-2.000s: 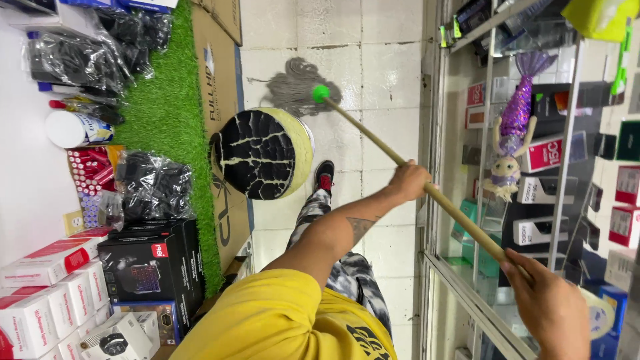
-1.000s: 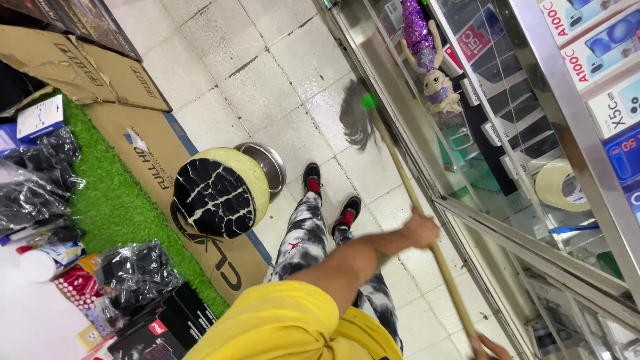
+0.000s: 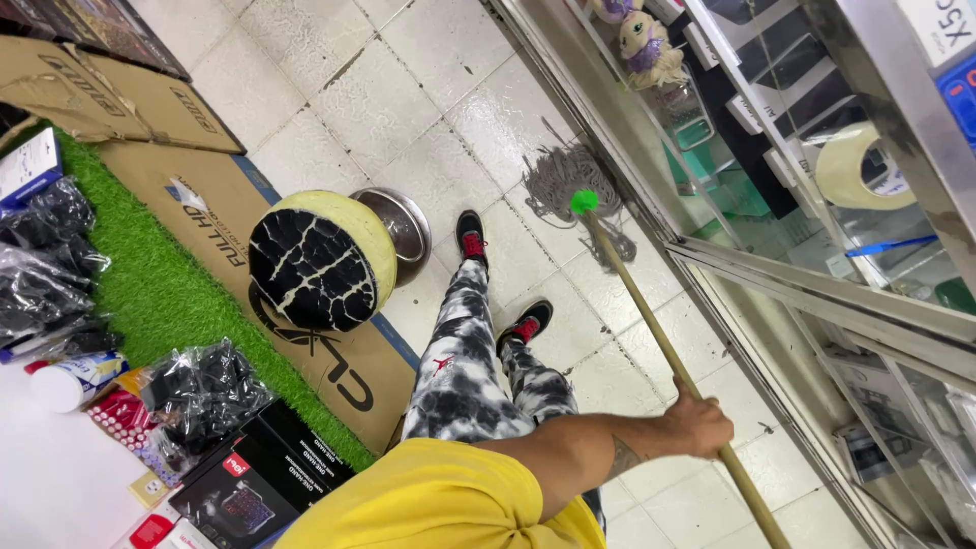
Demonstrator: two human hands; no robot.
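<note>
My left hand [image 3: 698, 427] is closed around the wooden handle [image 3: 648, 313] of a string mop, with the tattooed forearm reaching across from the yellow sleeve. The handle runs from the bottom right edge up to a bright green socket [image 3: 584, 201]. Grey mop strings [image 3: 560, 179] lie spread on the pale floor tiles [image 3: 419, 145], close beside the base of the glass display case [image 3: 663, 229]. My right hand is out of view, as is the handle's far end. Both feet, in black shoes with red laces [image 3: 473, 244], stand on the tiles left of the handle.
A round stool with a cracked black seat [image 3: 313, 271] and metal base [image 3: 400, 229] stands left of my feet. Behind it are flat cardboard boxes [image 3: 183, 206] and a green turf-covered ledge [image 3: 160, 282] with bagged goods. The glass case lines the right side.
The mop head has moved from beyond the stool to beside the display case. My right hand, on the handle before, has left the view. The view has turned.
</note>
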